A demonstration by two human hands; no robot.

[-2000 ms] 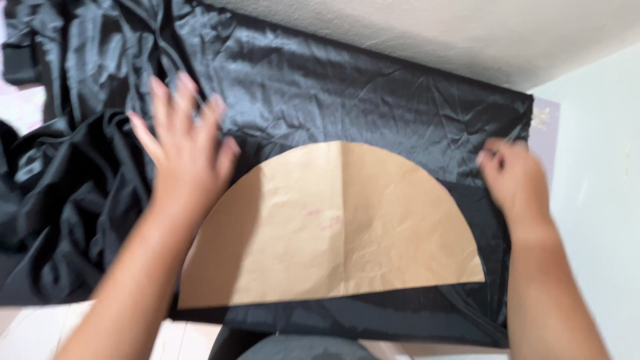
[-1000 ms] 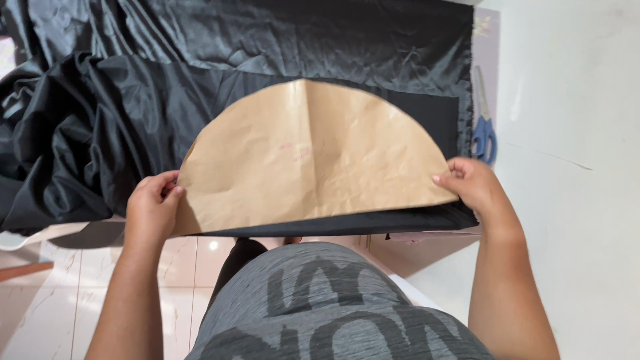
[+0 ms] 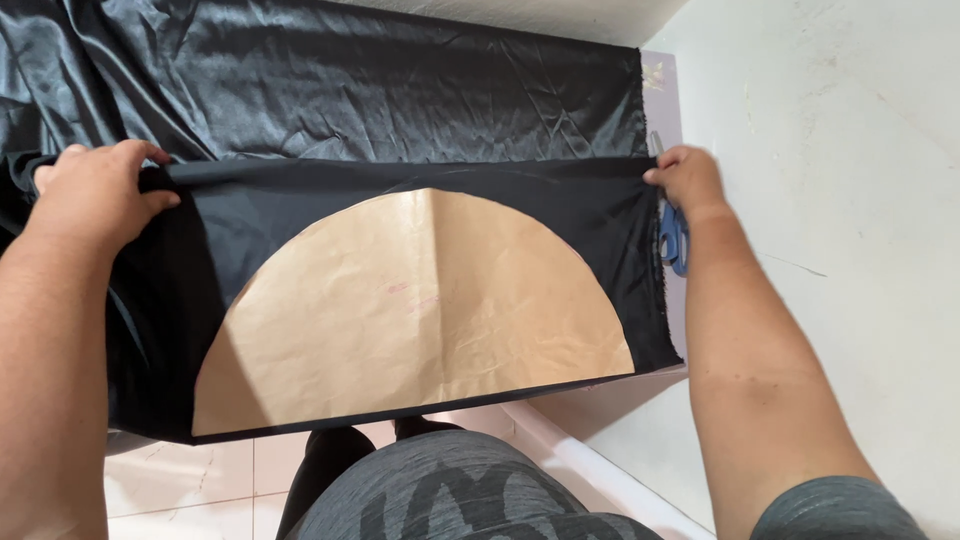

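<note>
A half-circle of brown paper (image 3: pixel 360 322), creased down its middle, lies flat on folded black satin fabric (image 3: pixel 600 277), its straight side along the near fold. Beyond it the fabric's dull side meets a shinier stretch at a raised edge. My left hand (image 3: pixel 97 187) grips that edge at the left between thumb and fingers. At the right end, my right hand (image 3: pixel 688 180) pinches the fabric's corner between thumb and forefinger. Blue-handled scissors (image 3: pixel 673 240) lie just below my right hand, partly hidden by the hand and forearm.
Shiny black fabric (image 3: pixel 420 82) covers the far part of the table, with loose folds at the left. A strip of pale purple tabletop (image 3: pixel 661 97) shows at the right. A white wall (image 3: pixel 847 187) stands close on the right; tiled floor (image 3: pixel 187 480) lies below.
Both hands have left the paper's lower corners, where they were one second ago, and now hold the fabric's edge beyond the paper. The fabric edge shows farther from the paper's curved top.
</note>
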